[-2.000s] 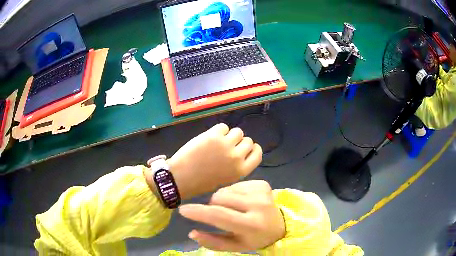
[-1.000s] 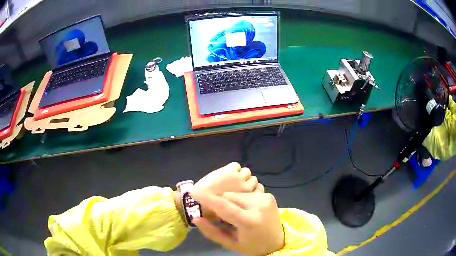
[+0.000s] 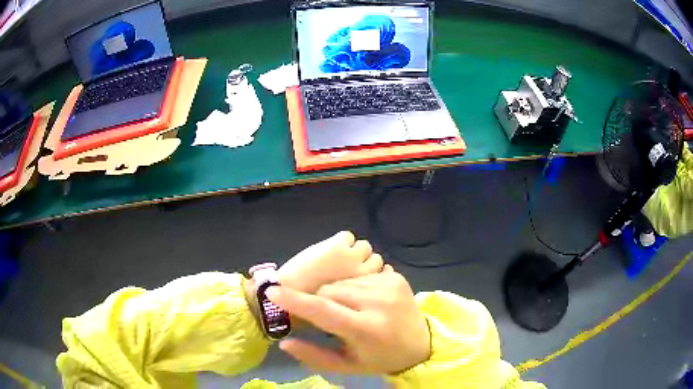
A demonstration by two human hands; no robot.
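My left hand [image 3: 327, 262] is loosely curled and holds nothing, at the lower middle of the view. A smartwatch [image 3: 274, 310] with a dark lit face and pale strap is on my left wrist. My right hand [image 3: 368, 323] lies over the left one, its index fingertip on the watch face and its thumb apart below. An open grey laptop [image 3: 365, 114] with a blue swirl on its screen sits on a red-orange tray [image 3: 380, 158] on the green bench beyond my hands.
The green workbench [image 3: 486, 57] carries another open laptop [image 3: 121, 104] on a cardboard insert [image 3: 114, 157], a white cloth [image 3: 233, 120] and a metal fixture [image 3: 534, 110]. A black pedestal fan [image 3: 642, 137] stands at right, near a yellow sleeve [image 3: 672, 201]. A cable [image 3: 425, 264] loops below.
My right index finger has moved from beside the watch, across it, to the upper part of its face. The view has shifted, so the bench appears farther right than two seconds ago.
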